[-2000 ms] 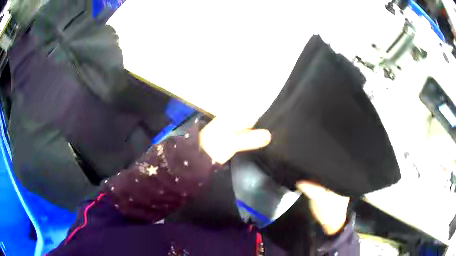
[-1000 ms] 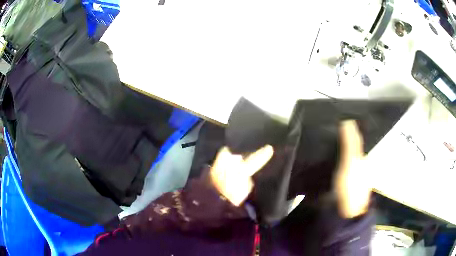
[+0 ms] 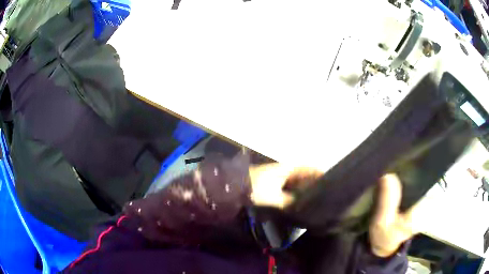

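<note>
A black fabric piece (image 3: 370, 144), folded and blurred by motion, is held between both hands over the table's front edge at the right. My left hand (image 3: 276, 184) grips its lower left end, with the fingers partly hidden by the cloth. My right hand (image 3: 390, 217) holds its lower right side, with the thumb on top. The far end of the cloth reaches up toward the machine's control panel (image 3: 464, 101) and covers part of it. The needle area of the sewing machine (image 3: 383, 77) is beyond the cloth, not touched by either hand.
A large heap of black cloth (image 3: 64, 123) lies at the left, over a blue crate (image 3: 27, 208). The white machine table (image 3: 225, 64) has a tan front edge. Another blue container (image 3: 112, 18) stands at the upper left. Small dark items lie on the table at the far right.
The black piece has gone from spread out to folded and slanted up to the right. My left hand has moved slightly right and now grips its end. My right hand has shifted slightly right.
</note>
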